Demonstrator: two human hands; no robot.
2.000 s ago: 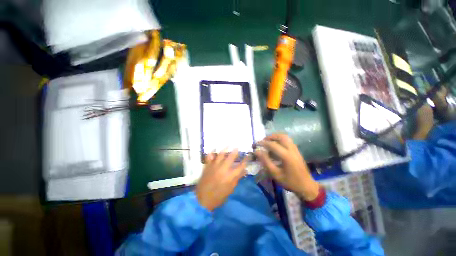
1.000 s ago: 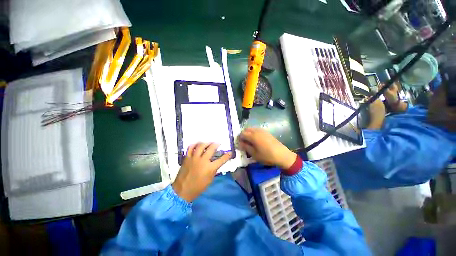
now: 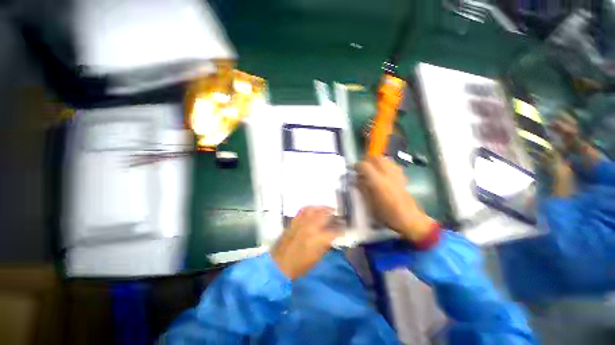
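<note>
The black device frame (image 3: 288, 139), with a small and a large pale window, lies on the white fixture (image 3: 266, 128) in front of me. My left hand (image 3: 307, 239) rests on the frame's near edge, fingers blurred. My right hand (image 3: 391, 195) is just right of the frame, at the lower end of the orange electric screwdriver (image 3: 386, 111); blur hides whether its fingers close on it. The picture is strongly blurred and no small part shows at my fingertips.
Amber flex cables (image 3: 216, 108) and a small black block (image 3: 227, 159) lie left of the fixture. White sheets (image 3: 125, 195) lie farther left. A component tray (image 3: 438, 128) bears another frame (image 3: 502, 185) at right. Another person's blue sleeves (image 3: 573, 236) are beyond it. Dark dishes stand beside the screwdriver.
My right hand has moved from beside the frame's lower right corner up to the screwdriver's lower end. My left hand stays at the near edge. The camera view has shifted and blurred.
</note>
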